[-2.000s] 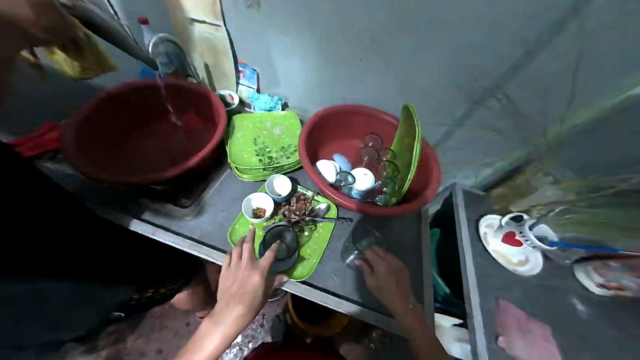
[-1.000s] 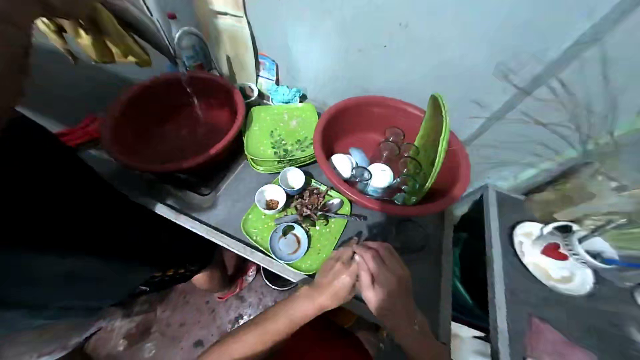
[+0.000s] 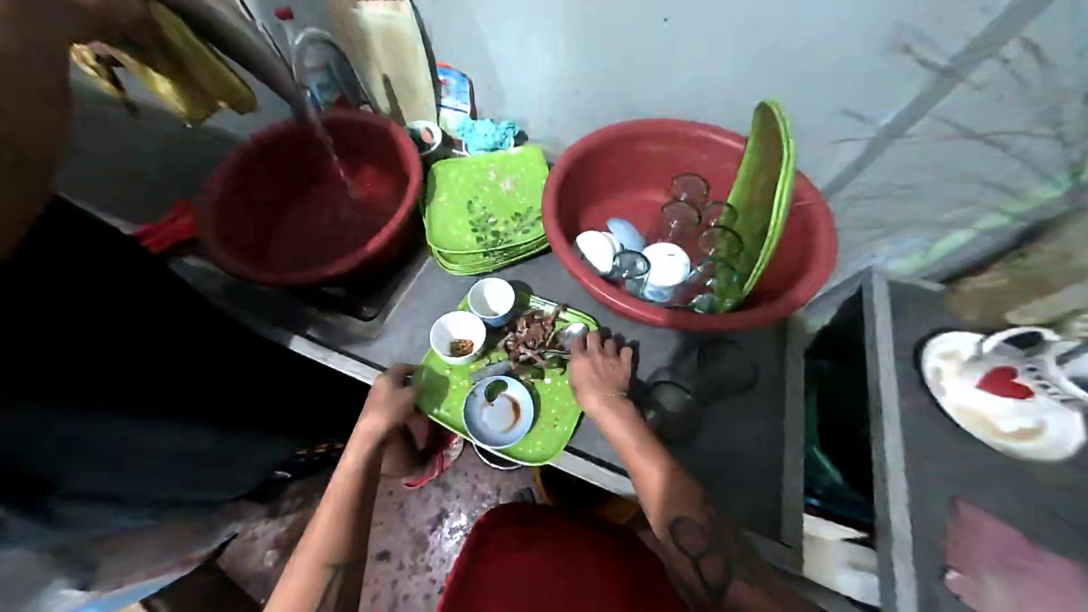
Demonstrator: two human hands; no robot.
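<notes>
A green tray (image 3: 552,425) lies at the counter's front edge. My left hand (image 3: 391,399) is at its left edge, fingers curled on the rim. My right hand (image 3: 602,370) is at its right side, close by a metal spoon (image 3: 573,333); whether it grips rim or spoon cannot be told. The tray bears a small blue-white dish (image 3: 499,412) with brown residue, a white bowl (image 3: 457,337) with brown bits, another white bowl (image 3: 491,301) and a heap of brown food scraps (image 3: 531,337). Right of my right hand stands a drinking glass (image 3: 671,408).
A red basin (image 3: 612,153) holds glasses, bowls and upright green trays. Stacked green trays (image 3: 489,200) lie beside it. At left, water runs into another red basin (image 3: 310,212), near a person in dark clothing (image 3: 153,365). A saucer with a red heart (image 3: 1003,382) sits at right.
My hands were together right of the tray a second ago; now they are apart at its two sides. Two seconds ago a dark bowl was under my left hand, where the blue-white dish now shows.
</notes>
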